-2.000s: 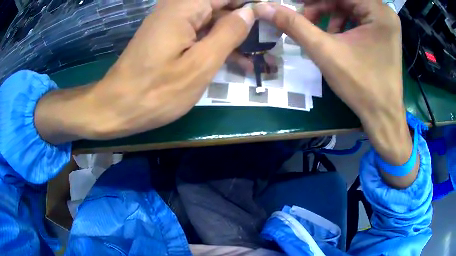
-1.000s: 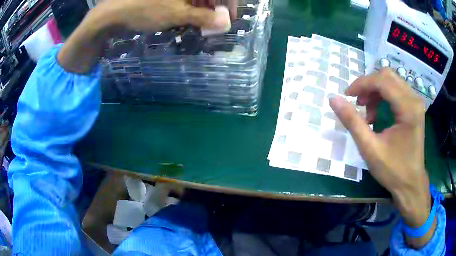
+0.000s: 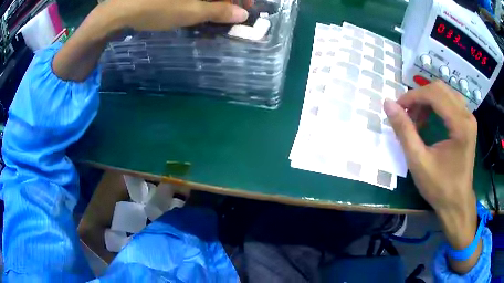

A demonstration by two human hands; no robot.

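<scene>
My left hand [image 3: 177, 14] is over the stack of clear plastic trays [image 3: 193, 69]. Its fingertips are partly cut off by the top edge, so its hold is unclear. A module with a white patch [image 3: 254, 29] lies in the top tray beside my left thumb. My right hand [image 3: 442, 132] is over the right side of the overlapped sticker sheets [image 3: 331, 121], which carry rows of grey squares. Its thumb and index finger are slightly apart, with nothing visible between them.
A white power supply [image 3: 442, 55] with red digits stands behind my right hand. An open cardboard box [image 3: 96, 213] with white liner scraps [image 3: 130, 215] is below the bench edge at left. The green bench [image 3: 221, 143] has a yellowish tape piece [image 3: 178, 168] at its front edge.
My hands were together on a black module with a tail; now they are apart, left over the trays, right over the sheets. Since one second ago, the view has shifted slightly.
</scene>
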